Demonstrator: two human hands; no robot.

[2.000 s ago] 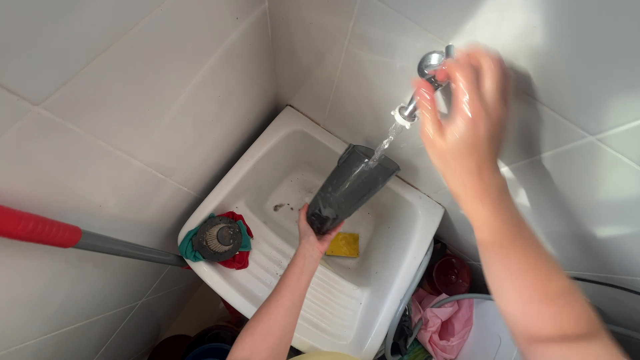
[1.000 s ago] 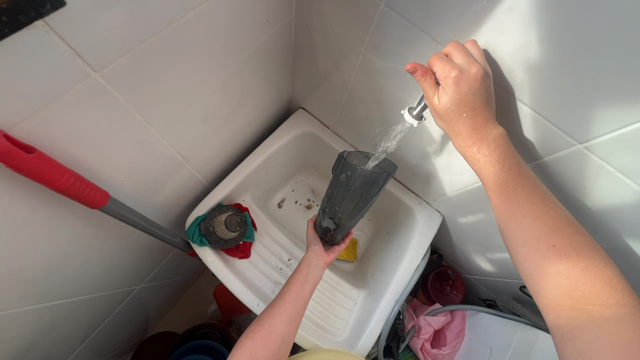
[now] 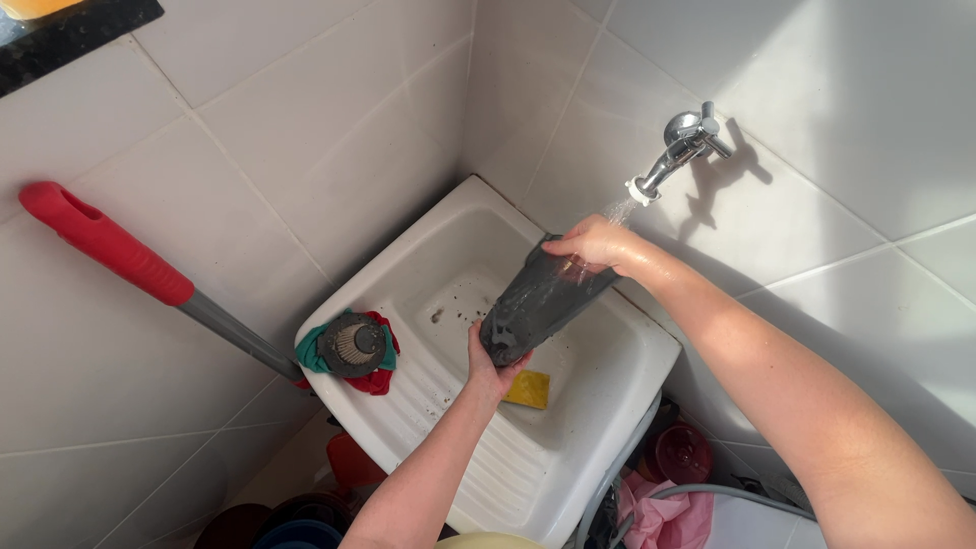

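Note:
My left hand (image 3: 496,366) grips the lower end of a dark translucent plastic container (image 3: 534,305), held tilted over the white laundry sink (image 3: 465,221). At its upper, open end is my right hand (image 3: 595,244), its fingers reaching over the rim and partly inside; whether they grip it is unclear. Water runs from the chrome faucet (image 3: 675,156) onto the right hand and the container. A yellow sponge (image 3: 528,389) lies in the basin beside my left hand, among dark specks of dirt. On the sink's left corner, a round pleated filter (image 3: 354,345) rests on red and teal cloths.
A red-and-gray handle (image 3: 122,244) leans at the left by the tiled wall. Below the sink are a blue tub (image 3: 299,534), a red container (image 3: 682,451), a pink cloth or bag (image 3: 667,515) and a gray hose (image 3: 724,492). A dark ledge (image 3: 76,42) juts in at the top left.
My right hand has moved from the faucet down to the container's open end. The faucet's cross handle now shows fully. The left hand keeps hold of the container.

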